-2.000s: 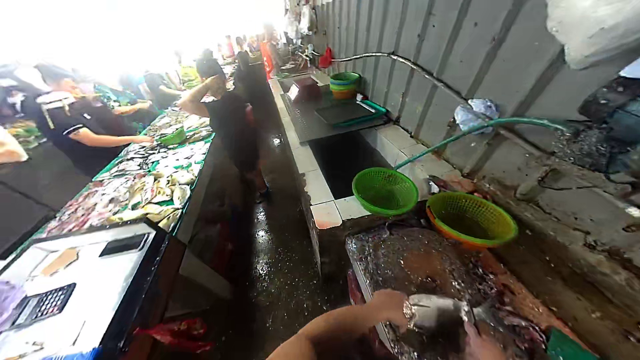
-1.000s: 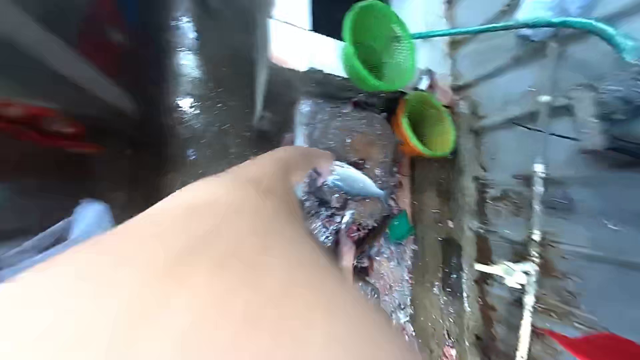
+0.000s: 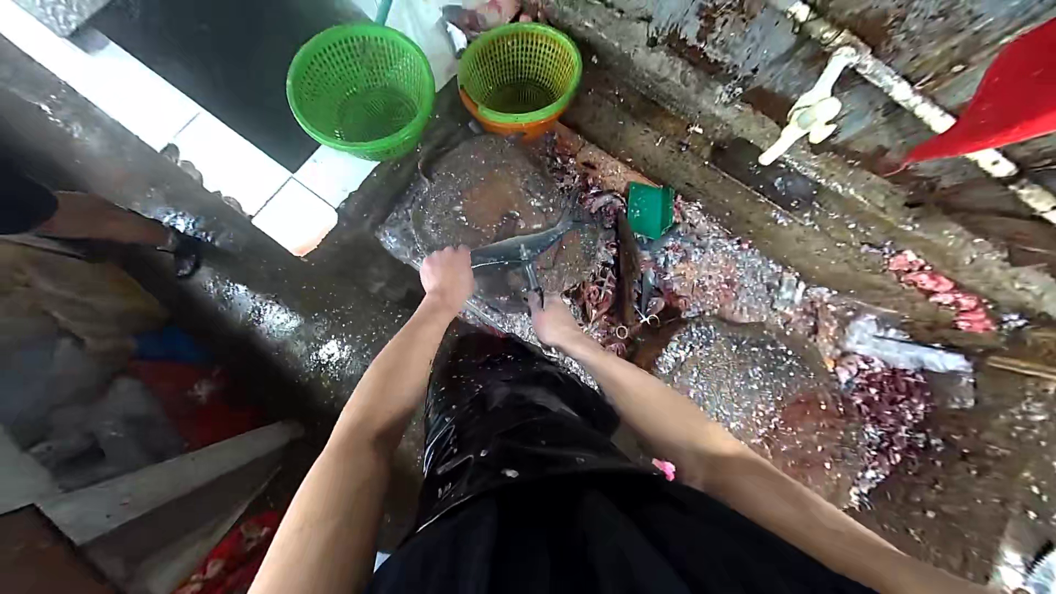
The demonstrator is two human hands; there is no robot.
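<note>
A silvery fish [image 3: 536, 241] lies on a round, wet chopping block [image 3: 487, 194], its tail toward the upper right. My left hand [image 3: 448, 274] grips the fish's head end at the block's near edge. My right hand [image 3: 551, 318] is closed on the handle of a tool, seemingly a fish scaler [image 3: 530, 268], whose narrow head rests over the fish's side. The fish's head is hidden by my left fingers.
A green plastic basket [image 3: 360, 91] and yellow and orange stacked baskets [image 3: 521, 74] stand beyond the block. A small green container [image 3: 650, 209] sits among fish scraps. Right are a second block [image 3: 742, 388] and a pipe with a tap [image 3: 813, 111]. A person's leg [image 3: 107, 221] is at left.
The view has swung down to look onto the block. The left hand stays at the fish throughout; the right hand's tool is now plainly visible over the fish.
</note>
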